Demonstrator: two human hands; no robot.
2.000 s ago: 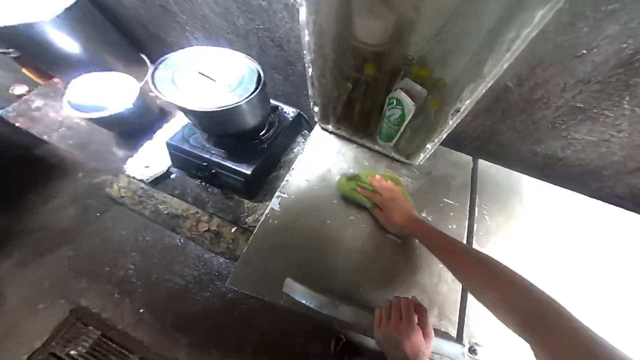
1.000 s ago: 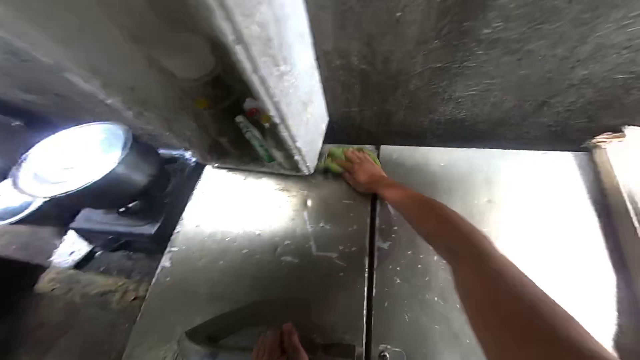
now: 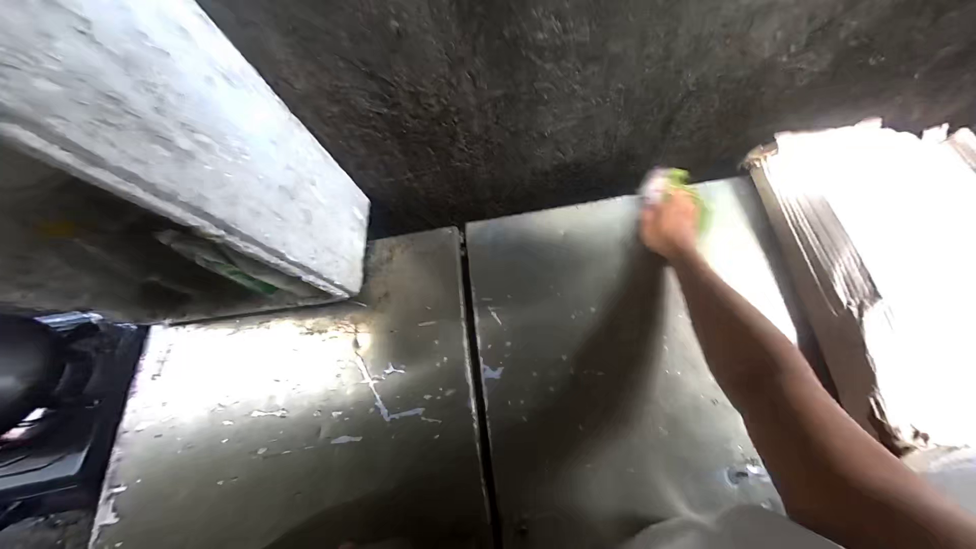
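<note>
My right hand (image 3: 671,223), blurred by motion, is closed on a green cloth (image 3: 703,206) at the back edge of the right metal panel (image 3: 564,305), close to the dark wall. A pale, blurred patch shows at the cloth's left end. A narrow dark gap divides this panel from the left metal panel (image 3: 305,427), whose surface bears chipped, pale marks. Of my left hand, at most a tiny sliver of skin shows at the bottom edge, too little to read.
A pale upright slab (image 3: 252,152) juts over the left panel. At the far left stand a dark pot (image 3: 27,374) and a black stove (image 3: 57,473). Stacked cardboard (image 3: 816,229) lies along the right side, below the rough dark wall (image 3: 534,99).
My right hand has moved with the green cloth from the left panel, past the gap, to the right panel's far back part. The view has swung right; my left hand has dropped almost wholly out of it.
</note>
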